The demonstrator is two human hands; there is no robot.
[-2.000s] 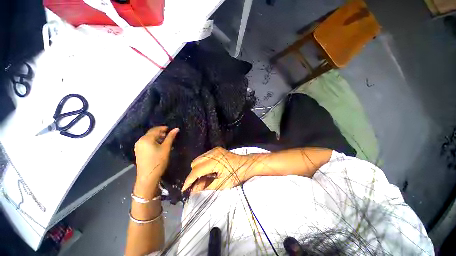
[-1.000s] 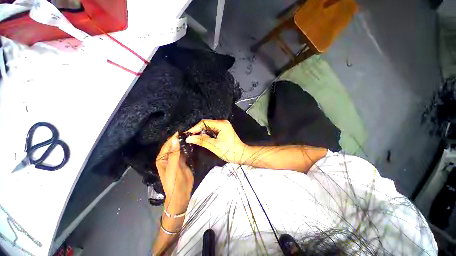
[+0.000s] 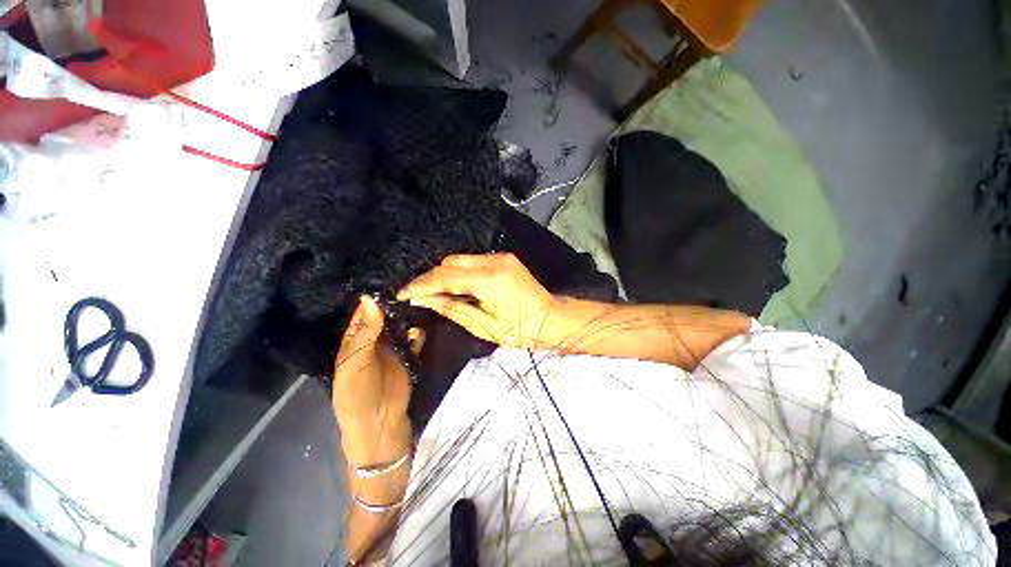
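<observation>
The black textured garment (image 3: 366, 177) lies bunched over my lap and against the table edge. My left hand (image 3: 373, 371) pinches the dark beaded trim (image 3: 405, 334) at the garment's edge, with the trim running down between thumb and fingers. My right hand (image 3: 479, 297) comes from the right, its thumb and forefinger pinched together at the trim, close beside my left fingertips. Whether it holds a needle or the trim itself is too small to tell.
The white table (image 3: 144, 244) is at the left, with black scissors (image 3: 108, 349) and a red box (image 3: 155, 50) on it. Red cord (image 3: 225, 163) runs to the garment. A wooden stool (image 3: 715, 20) stands at the top. Green cloth (image 3: 765, 166) is at the right.
My hands were apart two seconds ago and are now together at the trim. My left hand has taken hold of the edge. The view has shifted, moving the table and stool in the picture.
</observation>
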